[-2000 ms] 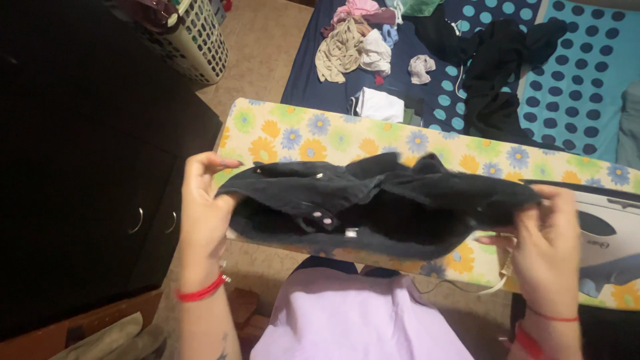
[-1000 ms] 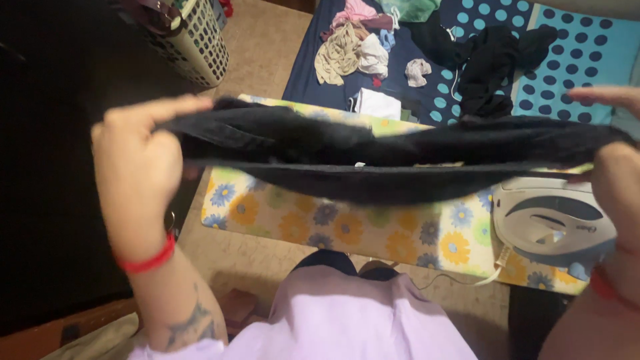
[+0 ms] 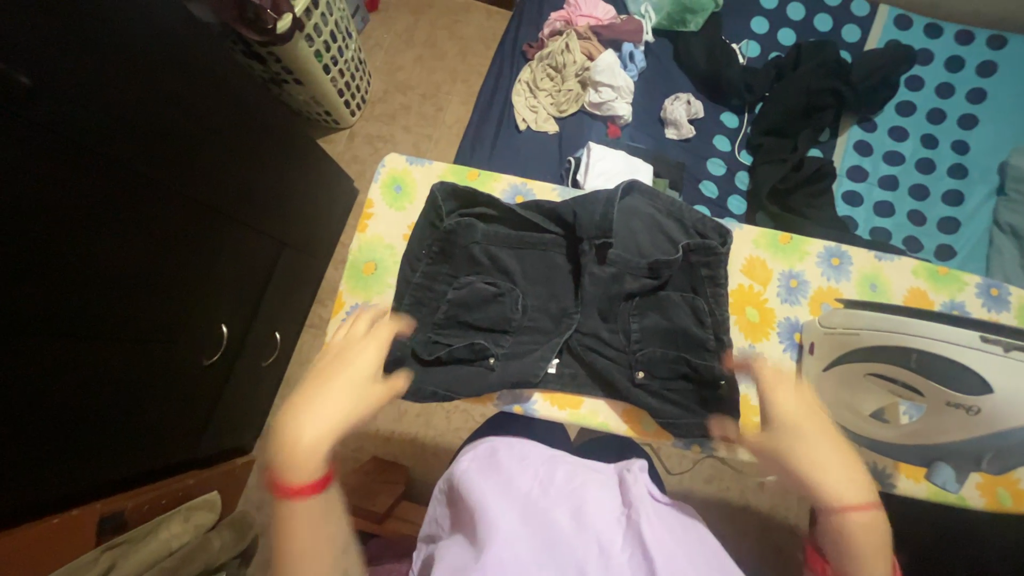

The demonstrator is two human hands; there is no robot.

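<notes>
Black denim shorts lie spread on an ironing board with a floral cover, their waistband edge towards me and the pockets showing. My left hand is beside their lower left corner, fingers apart and slightly blurred. At the lower right corner, my right hand has its fingers spread, also blurred; whether its fingertips touch the cloth I cannot tell. A white and grey clothes iron rests on the board to the right of my right hand.
Beyond the board, a bed with a dark blue sheet holds a pile of clothes, folded white cloth and black garments. A perforated laundry basket stands at upper left. A dark cabinet borders the left side; a cord hangs below the board.
The black shorts, held stretched in the air between both hands before, now lie flat on the board. Both hands have let go of the waistband and their fingers are apart.
</notes>
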